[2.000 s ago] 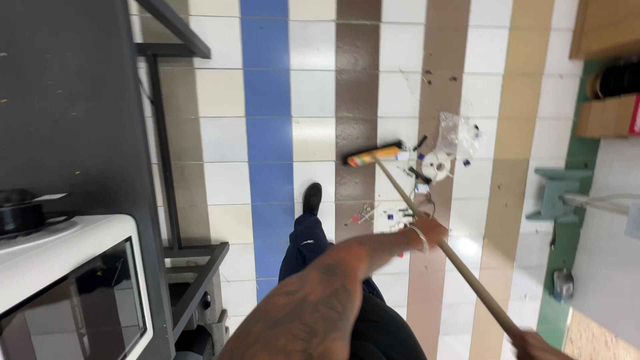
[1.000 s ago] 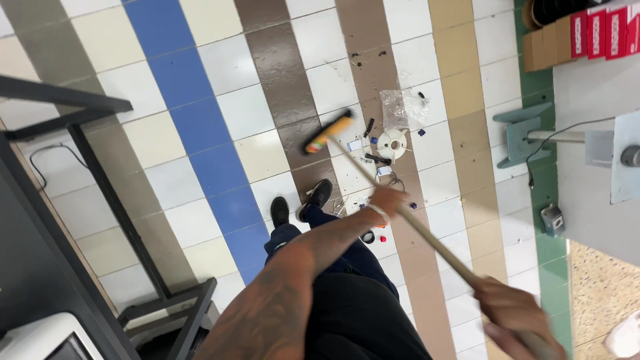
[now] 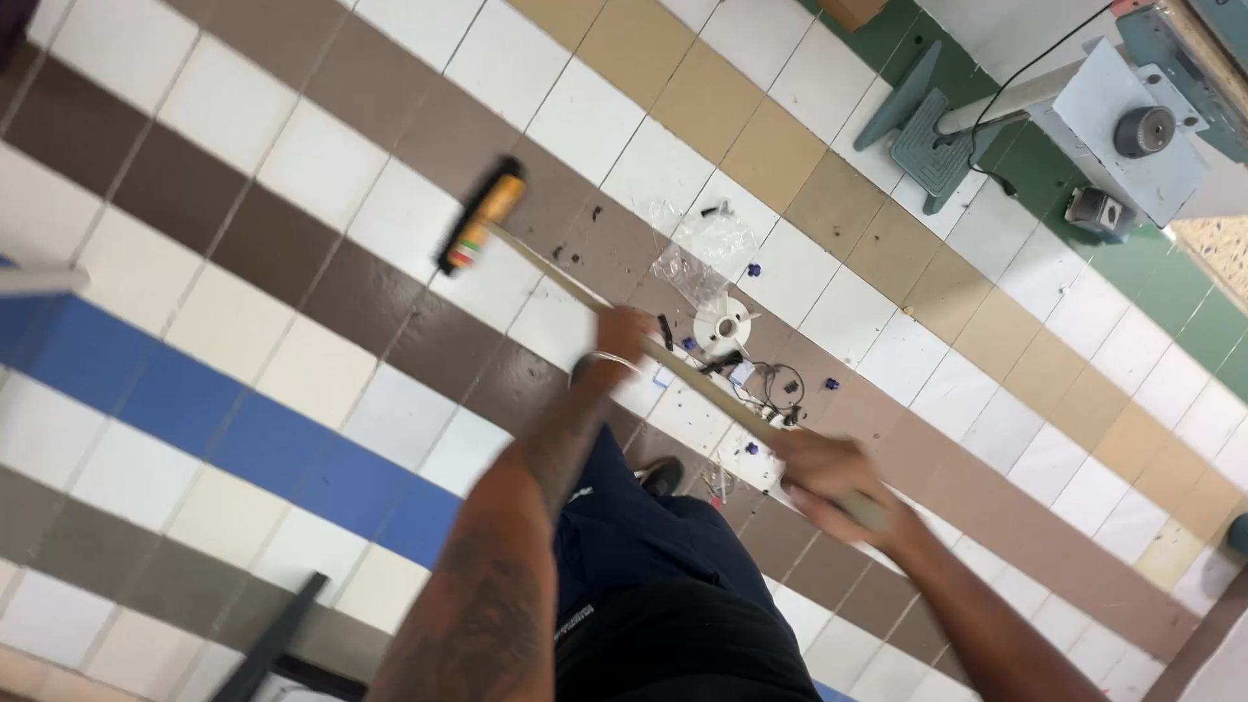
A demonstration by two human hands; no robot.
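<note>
A push broom's head [image 3: 483, 216], orange with black bristles, is at the upper left over brown and white floor tiles. Its pale wooden handle [image 3: 717, 395] runs down to the right through both hands. My left hand [image 3: 624, 333] is closed around the middle of the handle, a white band at its wrist. Farther down, my right hand [image 3: 834, 478] grips the handle near its end, slightly blurred. Beside the handle lie a white plastic spool [image 3: 722, 326], a clear plastic bag [image 3: 704, 258], a thin dark cable [image 3: 783, 385], small blue pieces [image 3: 754, 270] and other litter.
A grey-green metal stand [image 3: 931, 146] rises from the floor at the upper right, with a hanging black cord. A small metal device [image 3: 1097, 213] sits near it. A black metal frame leg [image 3: 273, 639] shows at the lower left. My shoe [image 3: 661, 476] is just below the litter.
The view has turned and shifted strongly. The broom head now lies farther from the spool and plastic bag than one second ago. Both hands have stayed on the handle.
</note>
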